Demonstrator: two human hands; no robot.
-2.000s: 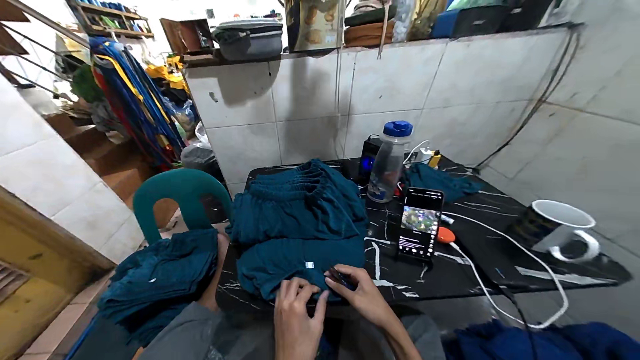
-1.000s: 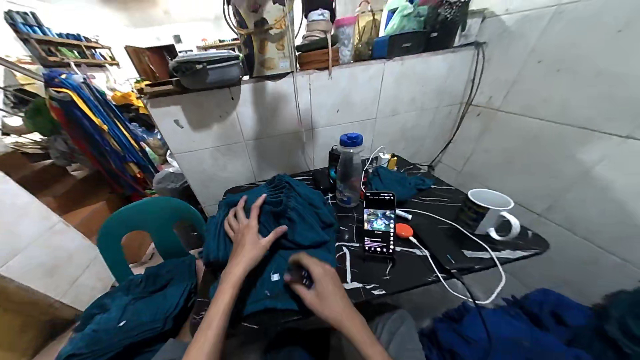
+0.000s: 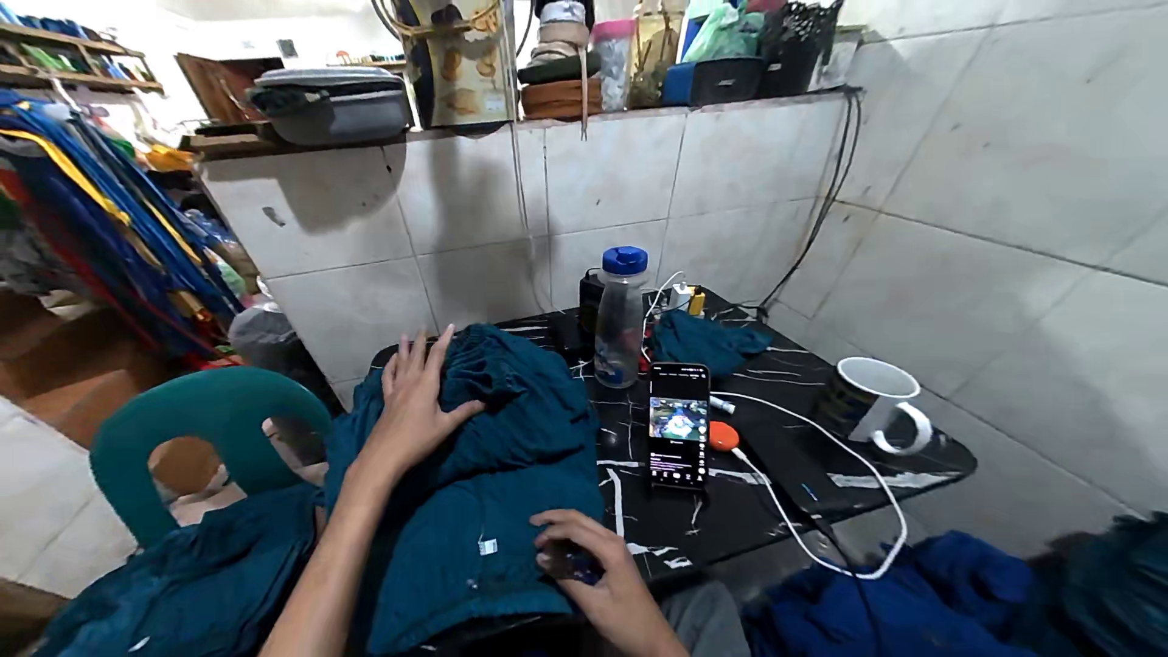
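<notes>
A dark teal garment with a gathered waistband (image 3: 511, 429) lies on the black marble-patterned table, a small white label (image 3: 488, 547) near its lower part. My left hand (image 3: 420, 401) rests on the gathered upper part, fingers spread. Near the garment's lower right edge, my right hand (image 3: 589, 570) is curled around a small dark tool, mostly hidden by the fingers; its kind cannot be told. More teal garments (image 3: 201, 575) lie in a pile at the lower left, by the green plastic chair (image 3: 214, 401).
Right of the garment stand a phone (image 3: 679, 465), a clear bottle with a blue lid (image 3: 622, 319) and a mug (image 3: 853, 397). A white cable (image 3: 890, 511) loops over the table edge. Blue cloth (image 3: 922, 593) lies at the lower right. Tiled walls enclose the table.
My left hand has moved from the garment's lower part up to its gathered part. The right hand stays low with the dark tool. The view has shifted.
</notes>
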